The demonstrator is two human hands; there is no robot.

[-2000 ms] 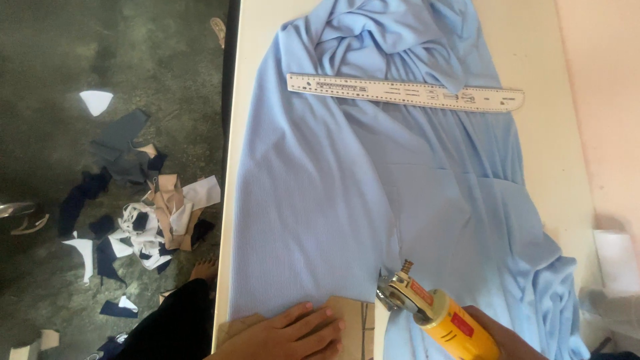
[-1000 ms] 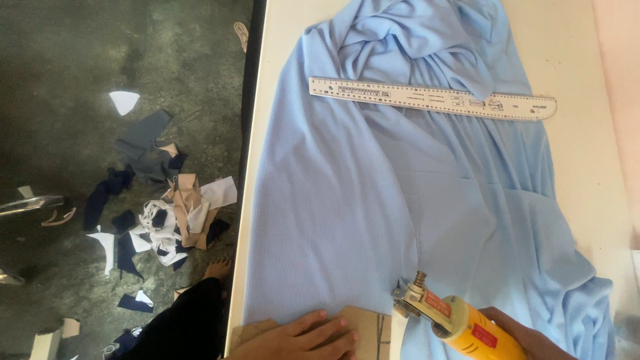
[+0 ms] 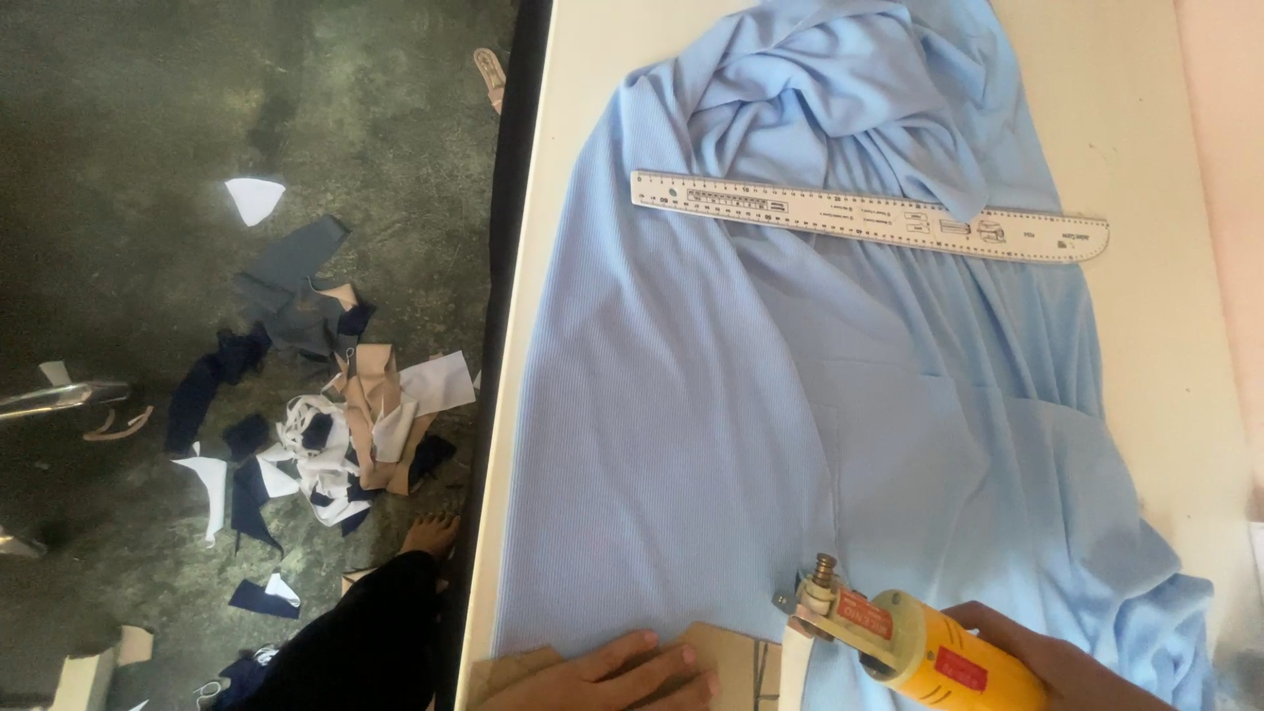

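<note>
Light blue ribbed fabric lies spread over the table, smooth at left and bunched toward the top and right. My left hand rests flat, fingers slightly apart, on a brown cardboard pattern piece over the fabric at the bottom. In my right hand is a yellow handheld electric rotary cutter; its metal head sits on the fabric just right of the cardboard, at an edge where a pale strip of table shows. The blade itself is hard to make out. A long ruler with a curved end lies across the fabric, partly under a fold.
The pale table has a dark left edge. On the floor at left lie fabric scraps in white, tan, grey and navy. A bare foot, a sandal and metal legs are also there.
The view has shifted slightly. Both hands keep much the same places, the left on the cardboard and the right around the cutter.
</note>
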